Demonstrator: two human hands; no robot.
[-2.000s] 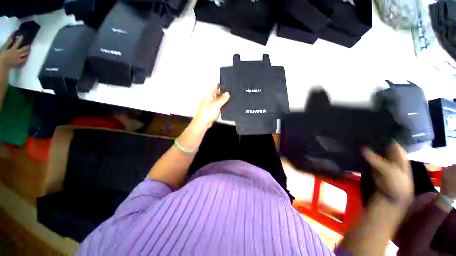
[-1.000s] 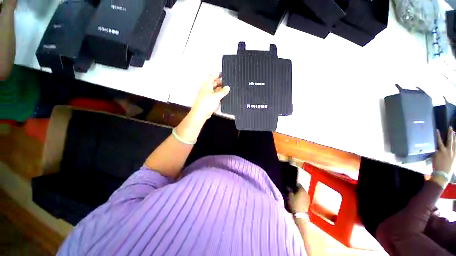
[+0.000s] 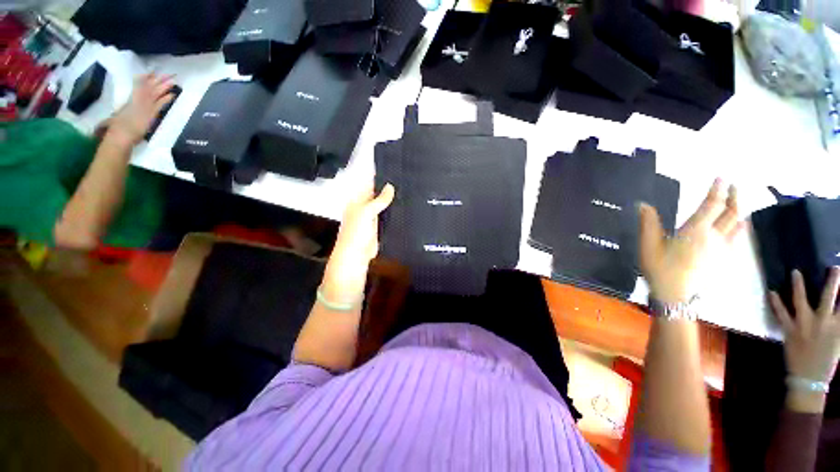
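Observation:
A flat black box blank with two tabs at its far edge and pale print lies in front of me at the table's front edge. My left hand grips its left edge, thumb on top. A second black blank with similar print lies on the table to its right. My right hand is over that blank's right edge with its fingers spread, holding nothing that I can see.
Formed black boxes stand at the left. Open black boxes with silver bows line the back. A coworker's hand is at left, another touches a black box at right. A carton with black pieces is below left.
My right hand has come up from below the table edge to the tabletop at right. A second blank now lies there. The camera view has shifted. My left hand still holds the first blank.

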